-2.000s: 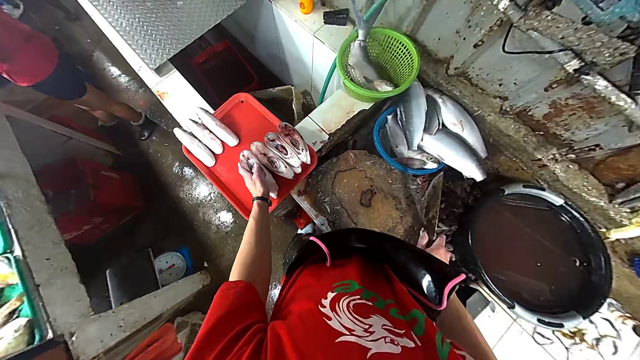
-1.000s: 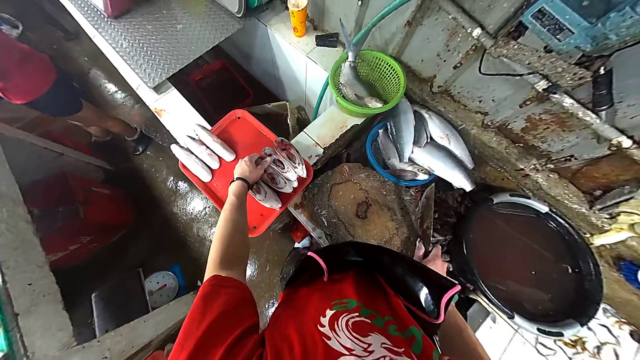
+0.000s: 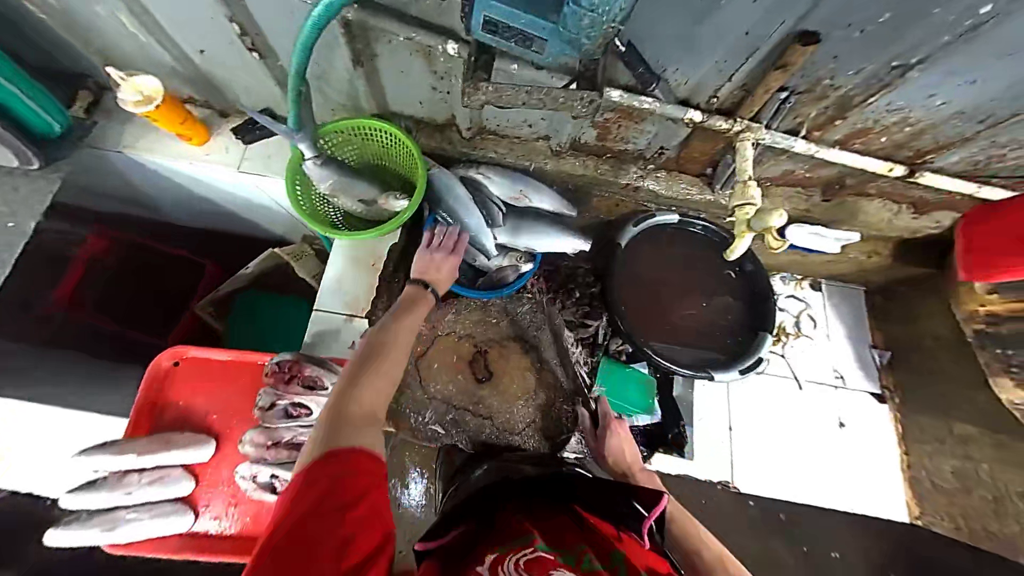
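My left hand rests at the left side of a blue basin, its fingers on or beside a silvery whole fish; whether it grips is unclear. Several more fish fill the basin and lie beyond it. Low at the right of the round wooden chopping block, my right hand is closed around the handle of a knife, whose dark blade points away from me. A red tray at lower left bears opened fish pieces and pale fish bodies. One fish lies in a green basket.
A black tub of dark liquid stands at the right, below a tap. A green hose runs down to the basket. An orange bottle is on the tiled ledge. A green object lies near my right hand.
My left hand has left the fish pieces on the red tray and moved right to the blue basin. My right hand stays beside the block. The view has shifted to the right.
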